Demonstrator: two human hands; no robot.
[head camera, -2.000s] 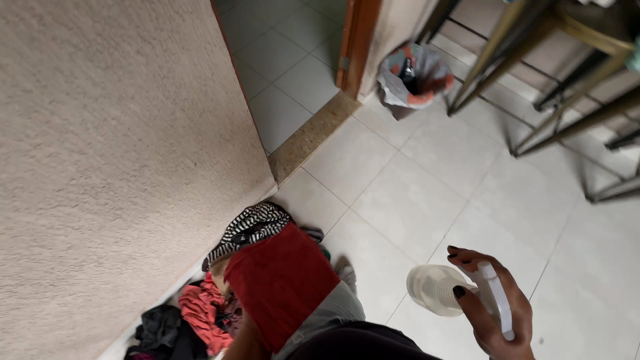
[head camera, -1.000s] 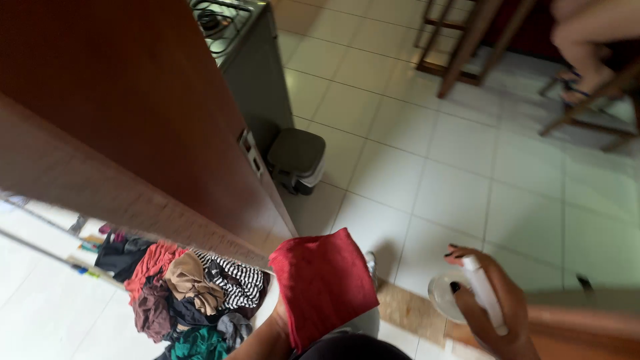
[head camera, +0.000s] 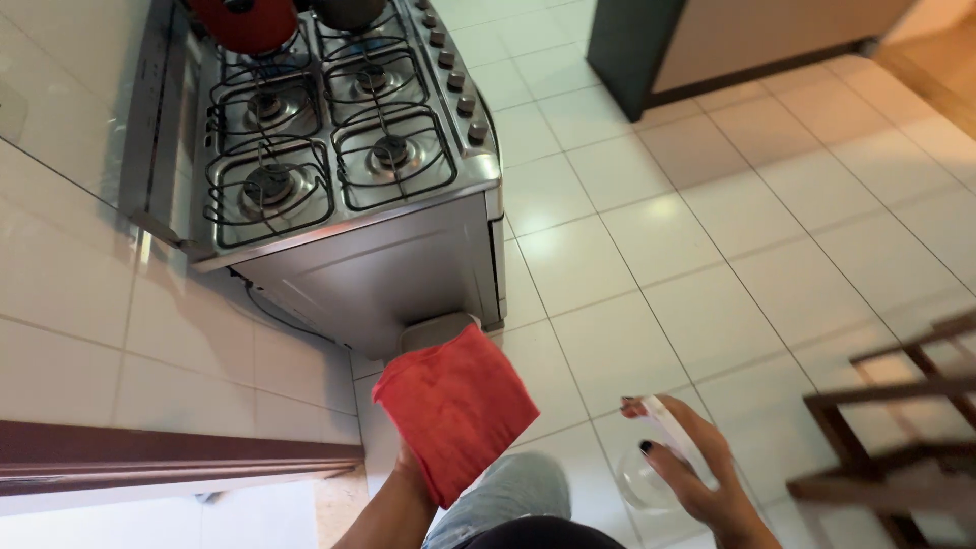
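A folded red cloth (head camera: 461, 408) lies over my left hand (head camera: 412, 465), which is mostly hidden beneath it at lower centre. At lower right my right hand (head camera: 690, 457) is closed around the white handle (head camera: 679, 435) of a clear, see-through container (head camera: 644, 476). The container hangs over the floor and is partly covered by my fingers; its exact kind is unclear. Both hands are in front of my body, apart from each other.
Ahead to the left stands a gas stove (head camera: 351, 221) with a red pot (head camera: 248, 23) and a dark pot (head camera: 349, 9) at its back. A bin lid (head camera: 438, 332) shows beside it. Wooden stools (head camera: 877, 488) are at right, a dark-sided counter (head camera: 640, 61) farther off, a door frame (head camera: 175, 457) at lower left.
The view has moved from the hallway, through the doorway, to the stove. The clothes pile seen earlier is out of view. Both hands keep hold of the cloth and the handled container.
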